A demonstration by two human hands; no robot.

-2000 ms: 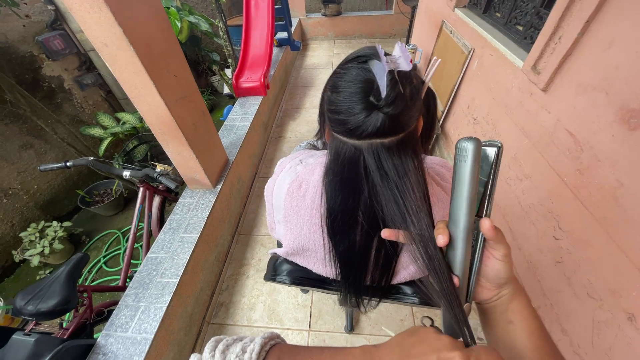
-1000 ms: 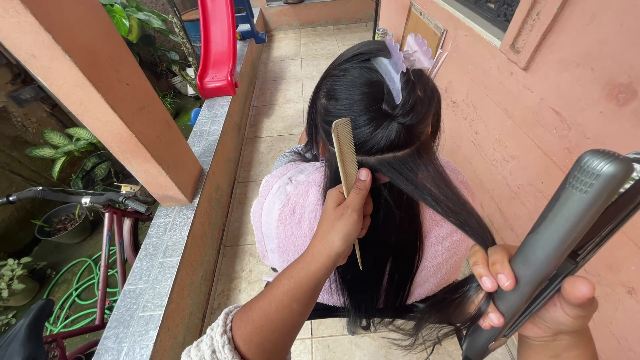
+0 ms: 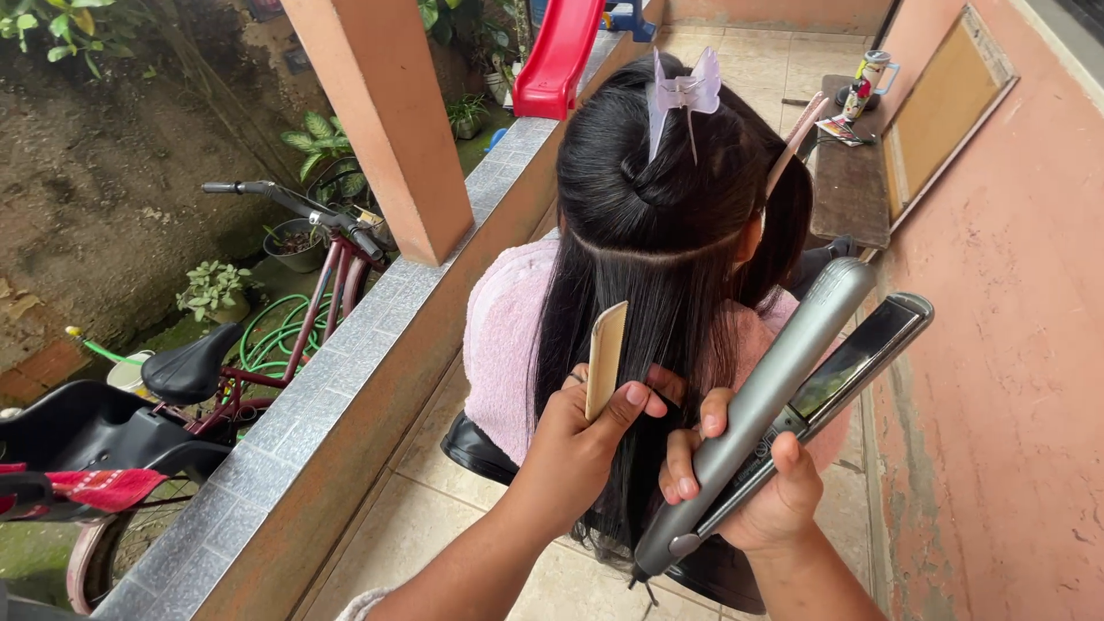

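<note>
A seated person with long dark hair [image 3: 638, 310] faces away from me, a pink towel [image 3: 509, 319] over the shoulders. The upper hair is gathered in a lilac claw clip [image 3: 686, 90], and a pink hair clip [image 3: 798, 142] sits at the right side. My left hand [image 3: 578, 440] holds a beige comb [image 3: 607, 358] upright, its fingers at the loose lower hair. In my right hand [image 3: 759, 483] is a grey hair straightener [image 3: 768, 405], its plates apart with no hair between them. Some fingertips of both hands are hidden.
A tiled low wall [image 3: 345, 345] with an orange pillar [image 3: 388, 129] runs along the left, a bicycle [image 3: 259, 371] beyond it. A red slide [image 3: 556, 60] stands ahead. On the right are a wooden bench [image 3: 849, 190] holding a cup [image 3: 865, 82], and the orange wall [image 3: 1009, 345].
My left hand, with the comb, has moved down from near the parting to the lower hair. The strand drawn out to the right beside my right hand now hangs down. The view has shifted.
</note>
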